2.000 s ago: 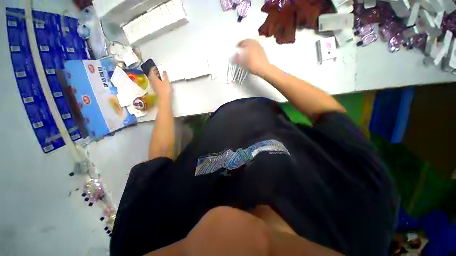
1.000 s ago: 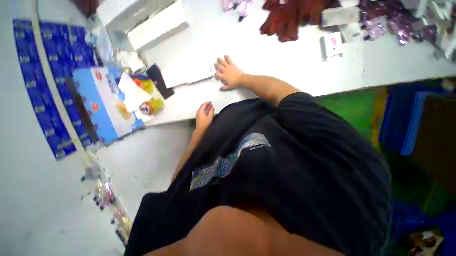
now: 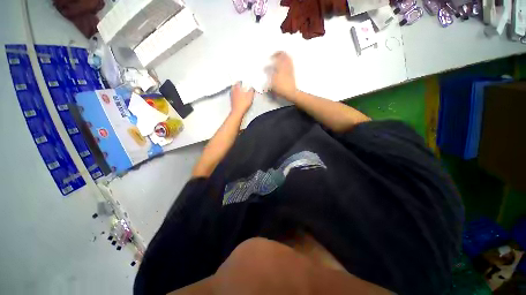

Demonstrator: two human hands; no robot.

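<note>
A row of white unit boxes [image 3: 210, 83] lies on the white table in front of me, its outlines washed out by glare. My left hand [image 3: 241, 98] is at the right end of the row, fingertips touching or close to it; its grip is unclear. My right hand [image 3: 281, 76] is just to the right, blurred, with something whitish by its fingers that I cannot make out. A white printed carton [image 3: 365, 36] lies further right on the table.
A black phone-like rectangle [image 3: 175, 99] and yellow container [image 3: 169, 128] are at left, by a blue-white carton [image 3: 115, 124]. Long white boxes [image 3: 169, 38] are at upper left. A dark red cloth [image 3: 305, 17] and pink-purple bottles [image 3: 409, 12] are at the far side.
My left hand has moved from the table's front edge up to the row's end. My right hand has shifted slightly right, off the row. The view has shifted a little.
</note>
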